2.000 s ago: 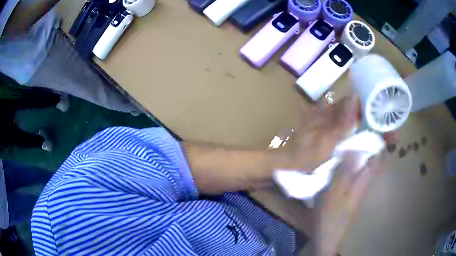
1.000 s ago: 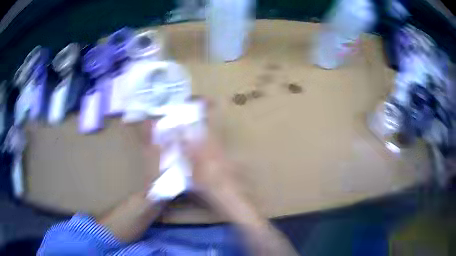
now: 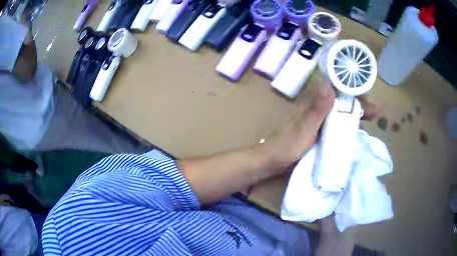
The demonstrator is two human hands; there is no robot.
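Note:
A white handheld fan (image 3: 336, 145) is held up over the board, its round spoked grille at the top and its flat handle pointing down. My left hand (image 3: 308, 125), at the end of the striped sleeve, holds it near the neck, with fingertips showing on the far side. A white wiping cloth (image 3: 370, 185) hangs behind and around the handle. My right hand is mostly hidden behind the cloth; only the blurred wrist (image 3: 334, 235) shows below it, so its grip cannot be seen.
Purple (image 3: 241, 52), white (image 3: 295, 67) and dark fans lie in rows on the brown board (image 3: 185, 115). Dark fans and a white one (image 3: 104, 77) lie at the left. A red-capped squeeze bottle (image 3: 407, 47) stands far right, near brown spots. Another person's arm (image 3: 25, 55) is at the left edge.
The view has swung back toward the left from a second ago. The fan's grille now faces the camera, with the handle in full view; two seconds ago the drum head pointed to the lower right.

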